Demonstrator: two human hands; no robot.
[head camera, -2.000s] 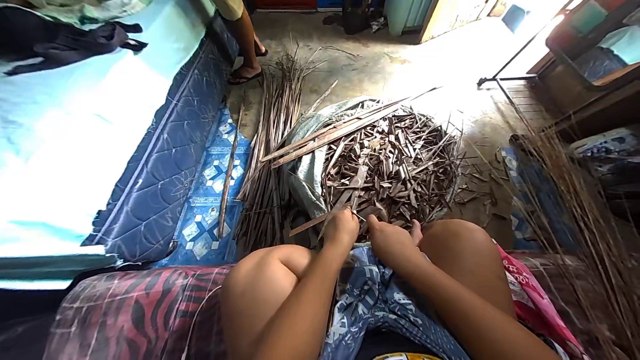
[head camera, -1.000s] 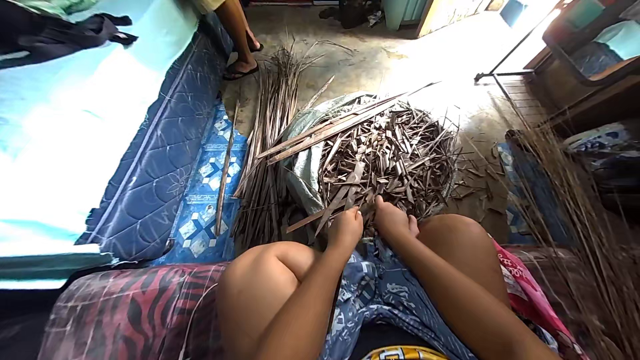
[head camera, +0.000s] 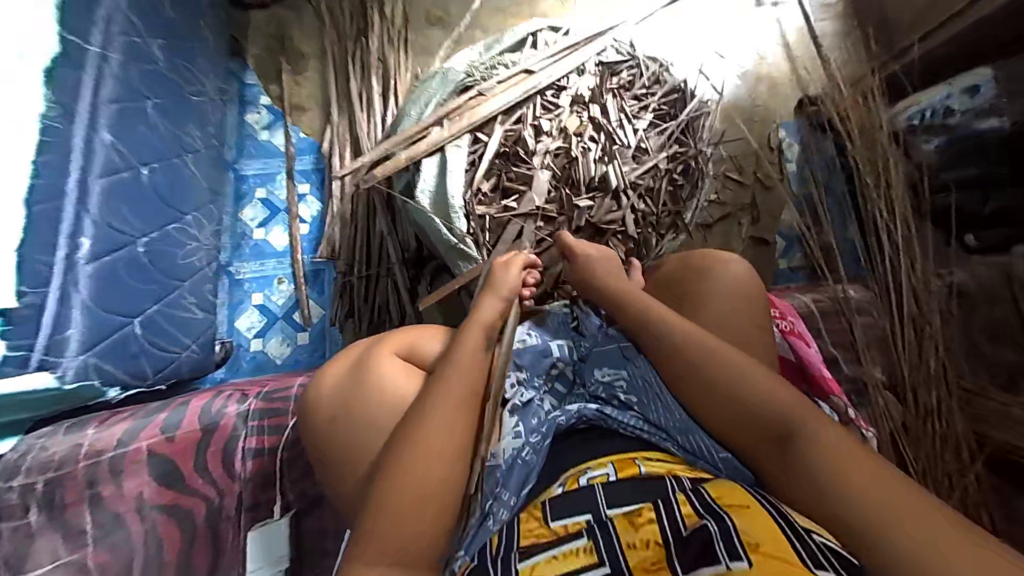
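My left hand (head camera: 514, 280) is closed around a long dried palm frond strip (head camera: 498, 376), which runs down along my forearm toward my lap. Just to its right, my right hand (head camera: 596, 266) hovers near the sack's edge, thumb and index finger close together; whether it pinches a small piece or a blade is hidden. Beyond both hands sits an open woven sack (head camera: 442, 180) filled with short broken pieces of dried stalk (head camera: 592, 152). Several long flat strips (head camera: 480, 108) lie across the sack's upper left rim.
A bundle of long dried stalks (head camera: 364, 160) lies left of the sack, beside a thin stick (head camera: 293, 200) on blue patterned flooring (head camera: 276, 320). A blue mattress (head camera: 152, 200) borders the left. Thin upright stalks (head camera: 904, 264) stand at the right.
The view has tilted down toward my lap. A long strip now shows along my left forearm. The person's legs seen at the upper left earlier are out of view.
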